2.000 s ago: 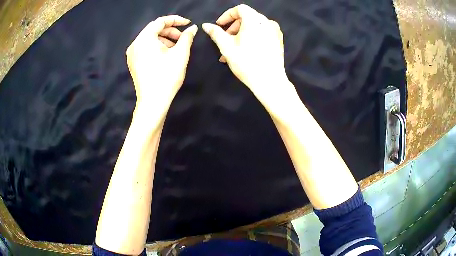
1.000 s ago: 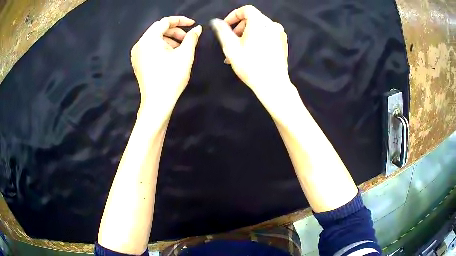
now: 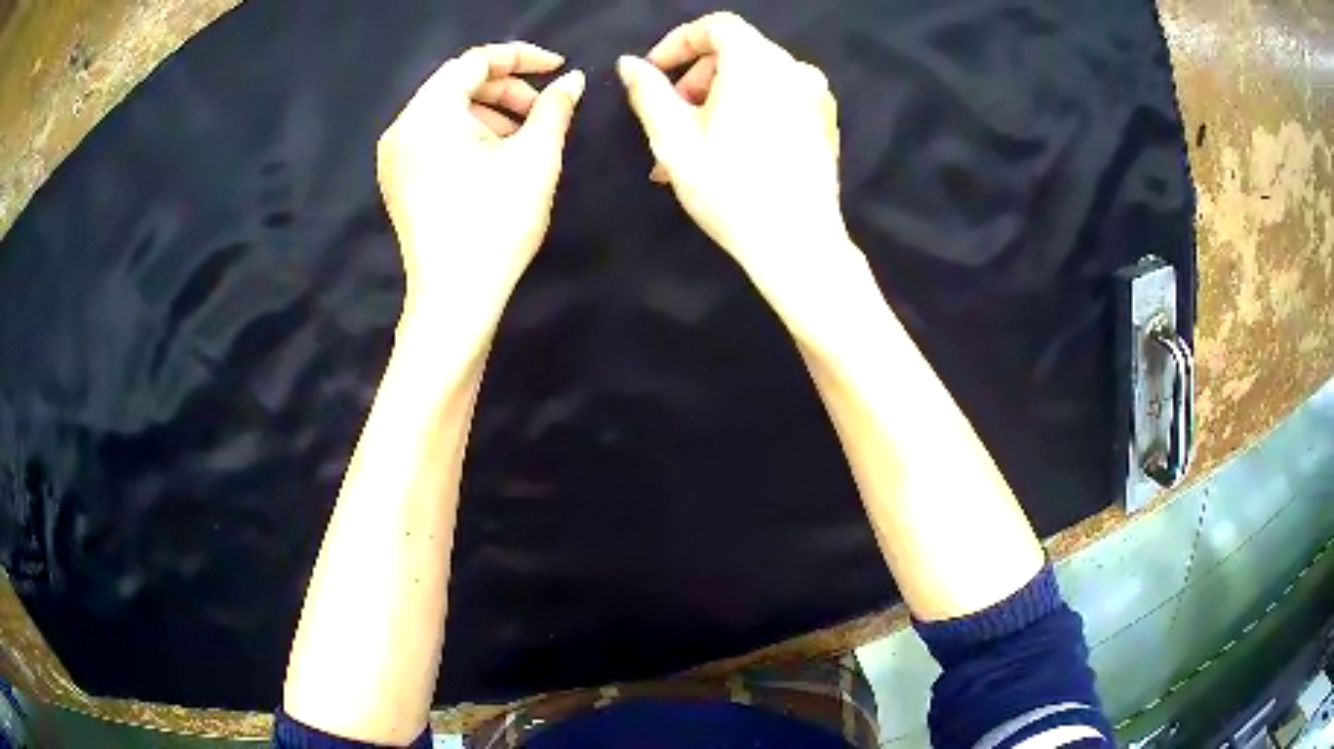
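A large, slightly shiny black fabric panel [image 3: 629,424] lies on the brown table, with soft wrinkles at its left and upper right. My left hand [image 3: 476,161] and my right hand [image 3: 746,147] are over its upper middle, a small gap between them. The fingers of both are curled and the thumbs point toward each other. No held item shows; a thin thread or the cloth at the fingertips cannot be made out. A silver metal weight with a loop handle [image 3: 1156,384] lies upon the panel's right edge, touched by neither hand.
The worn wooden table [image 3: 1265,220] shows past the panel's right edge and at the upper left. Its front edge runs close to my body. A green floor [image 3: 1156,585] with a thin line shows at the lower right.
My hands stay over the same part of the panel, with the thumbs slightly farther apart than two seconds ago. The right thumb, blurred one second ago, is now sharp.
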